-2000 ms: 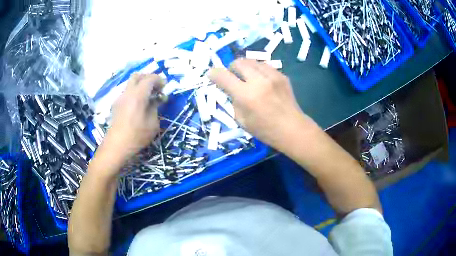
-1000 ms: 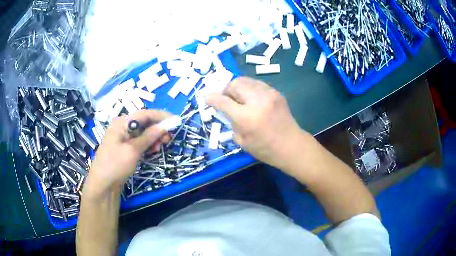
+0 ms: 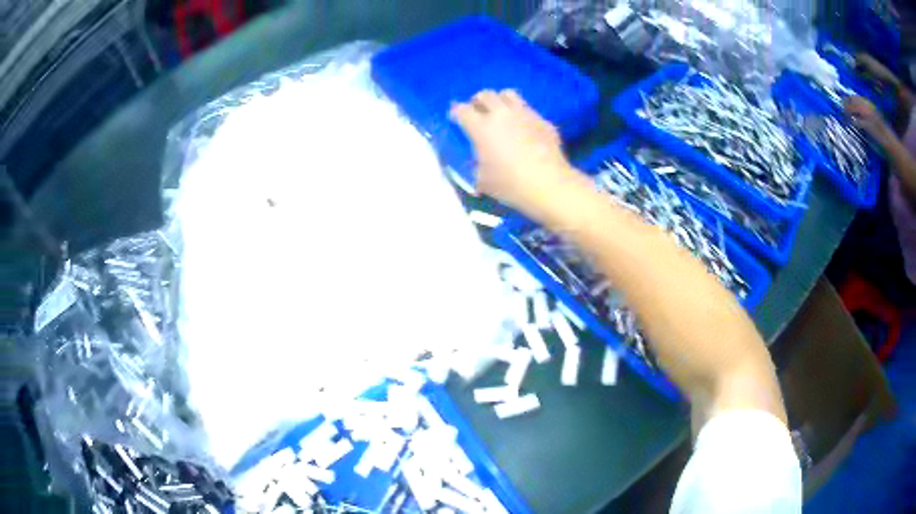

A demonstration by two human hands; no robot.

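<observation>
My right hand (image 3: pixel 512 151) is stretched far forward, over the near left edge of a blue tray (image 3: pixel 492 65) that shows no parts in it. Its fingers are slightly bent; whether it holds anything is too blurred to tell. My left hand is out of the picture. White plastic sleeves (image 3: pixel 432 467) lie in the middle tray (image 3: pixel 472 447) at the bottom edge, and more lie loose on the green table to its right. Shiny metal tubes (image 3: pixel 136 482) show at the bottom left.
A large glaring white bag (image 3: pixel 321 261) fills the centre left. A clear bag of metal tubes (image 3: pixel 110 331) is at the left. Several blue trays of thin stemmed pieces (image 3: pixel 723 131) stand right of my arm. A cardboard box (image 3: pixel 829 371) is at the lower right. Another person's hand (image 3: pixel 872 120) shows far right.
The view has swung up and forward. My right hand has left the middle tray and reached out to the far tray. My left hand has gone out of view.
</observation>
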